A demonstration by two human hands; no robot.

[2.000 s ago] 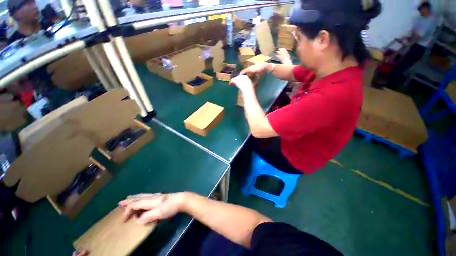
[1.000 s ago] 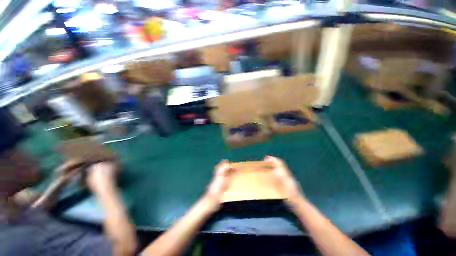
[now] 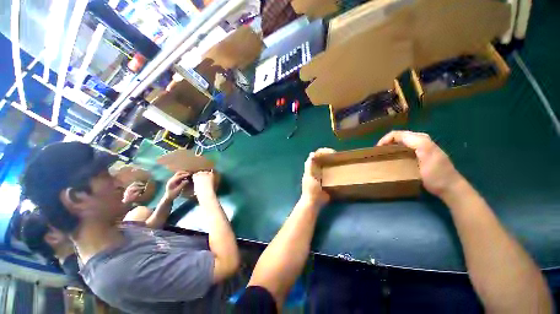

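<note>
A brown mailer box (image 3: 371, 175) is held between my two hands above the green bench, with a long narrow side facing me. My left hand (image 3: 314, 178) grips its left end. My right hand (image 3: 430, 162) grips its right end, fingers over the back edge. Two open filled boxes stand behind it with lids up: one box (image 3: 402, 118) and, to its right, another box (image 3: 503, 72). Black cable bundles (image 3: 368, 107) lie in them. The box's contents are hidden.
The green bench (image 3: 276, 184) has a pale seam at right. A black test unit (image 3: 282, 101) with red and white plugs stands at the back, beside a black upright case (image 3: 241, 109). A worker in a grey shirt (image 3: 147, 260) sits at left, hands at another box (image 3: 187, 162).
The view has swung left. The box in my hands is now tilted, with its narrow side towards me; both hands still hold its ends.
</note>
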